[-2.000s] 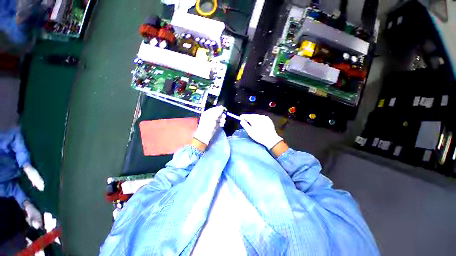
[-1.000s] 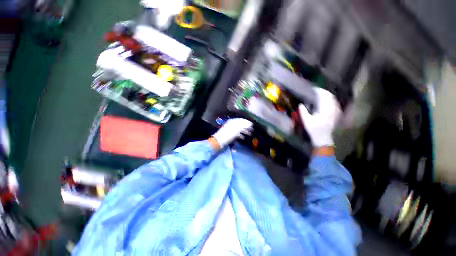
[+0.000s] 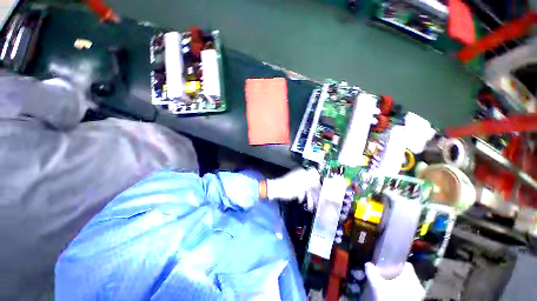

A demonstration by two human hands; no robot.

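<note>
A green power supply board (image 3: 366, 220) with silver heat sinks and a yellow-wrapped transformer is in front of me at the lower right. It looks larger than before and raised. My left hand (image 3: 294, 184), in a white glove, holds its left corner; the fingertips are partly hidden. My right hand (image 3: 394, 286), also gloved and cut off by the bottom edge, grips it near the end of a heat sink. A second board (image 3: 358, 128) lies on the bench just behind, partly overlapped in view by the held one.
A red-orange pad (image 3: 268, 111) lies on the green bench (image 3: 235, 67), with another board (image 3: 187, 73) to its left. A person in grey (image 3: 65, 147) is close at the left. A round brown-faced object (image 3: 444, 185) and a yellow ring (image 3: 407, 160) are at the right.
The view has swung left along the bench. The board from the fixture is now off it and held between both hands. My left hand has moved from the fixture's front to the board.
</note>
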